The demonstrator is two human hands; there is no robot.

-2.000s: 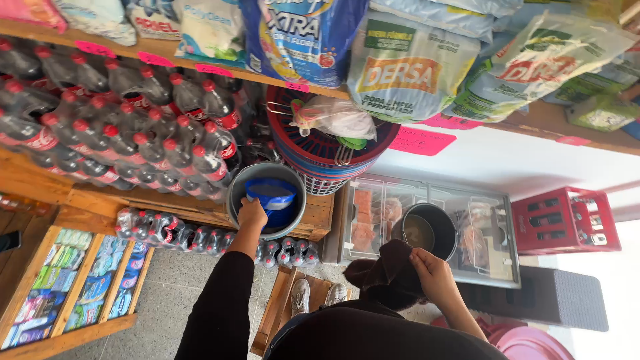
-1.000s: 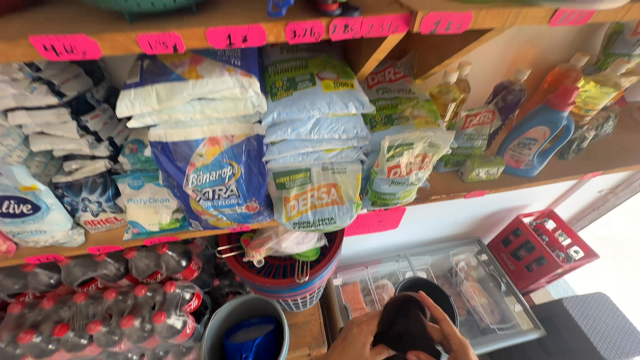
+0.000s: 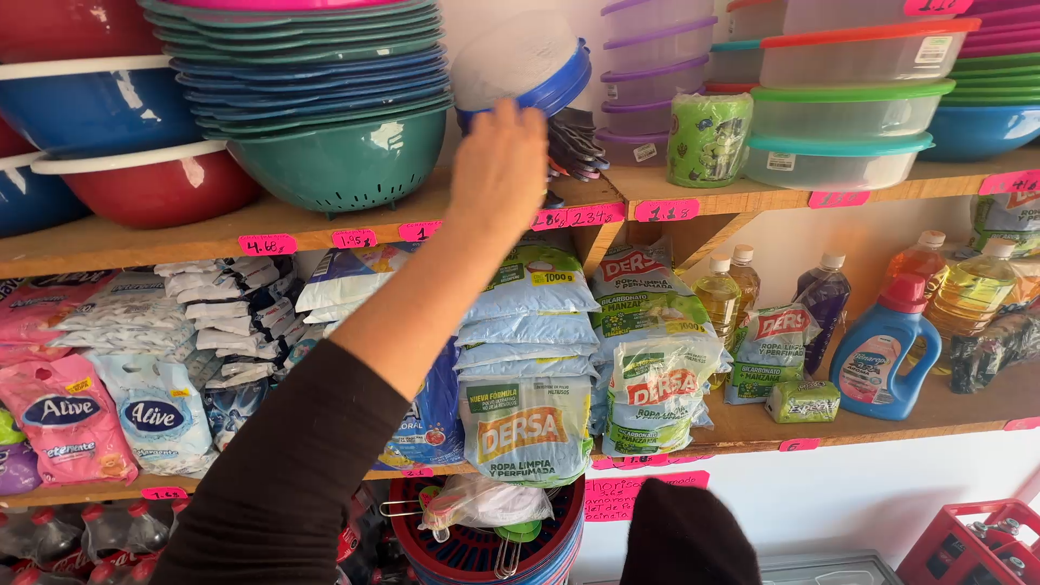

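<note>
My left hand (image 3: 502,166) is raised to the upper shelf, its blurred fingers overlapping the edge of a tilted whitish plastic container with a blue rim (image 3: 561,85). Whether the fingers grip that rim cannot be told. Dark gloves (image 3: 575,145) lie just right of the hand. To its left stands a stack of blue and green plastic basins and colanders (image 3: 341,158). A green patterned cup (image 3: 709,140) and lidded clear containers (image 3: 845,118) stand farther right. A dark fabric shape (image 3: 689,540) rises at the bottom edge, sleeve or cloth; my right hand is not visible.
The upper wooden shelf edge (image 3: 146,244) carries pink price tags. Below are detergent bags (image 3: 524,431), a blue softener bottle (image 3: 886,349) and oil-coloured bottles. Lower down stand nested plastic baskets (image 3: 487,561), cola bottles (image 3: 57,540) and a red crate (image 3: 971,544).
The view has risen to the upper shelf. My left hand, earlier at the blue bowl in the grey bucket, is now up at the blue-rimmed container. My right hand has left view.
</note>
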